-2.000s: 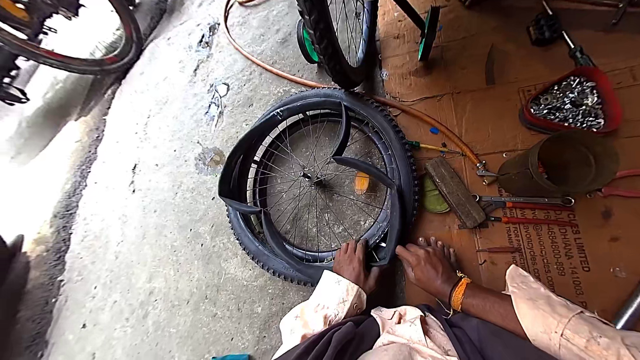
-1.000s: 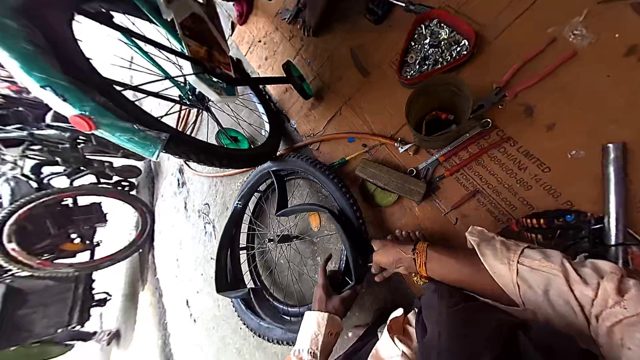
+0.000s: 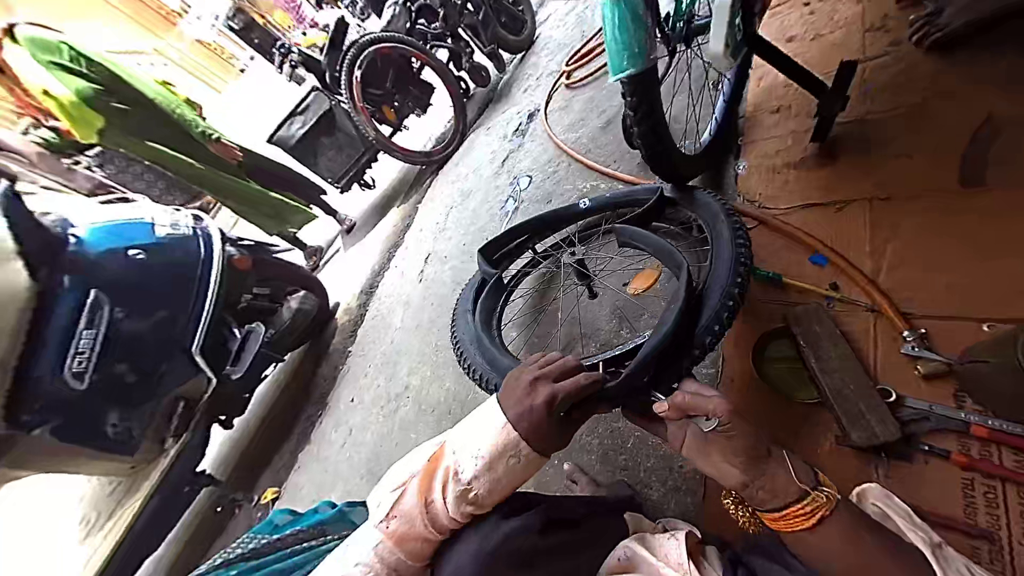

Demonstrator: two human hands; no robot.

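Note:
A spoked bicycle wheel with a knobby black tyre lies on the concrete floor in front of me. A flat black inner tube lies loosely over it, partly looped inside the rim. An orange reflector sits among the spokes. My left hand grips the near edge of the tyre and tube, its fingers curled over it. To its right, my right hand, with orange threads at the wrist, is closed on a small shiny metal tool at the tyre's near edge.
Right of the wheel, cardboard carries a wooden block, a round tin, a screwdriver and wrenches. An orange hose runs behind the wheel. A bicycle stands beyond; a scooter and a person are left.
The view has swung left, bringing in the scooter and person. My right hand now holds a metal tool at the tyre, and my left hand has closed over the tyre's near edge.

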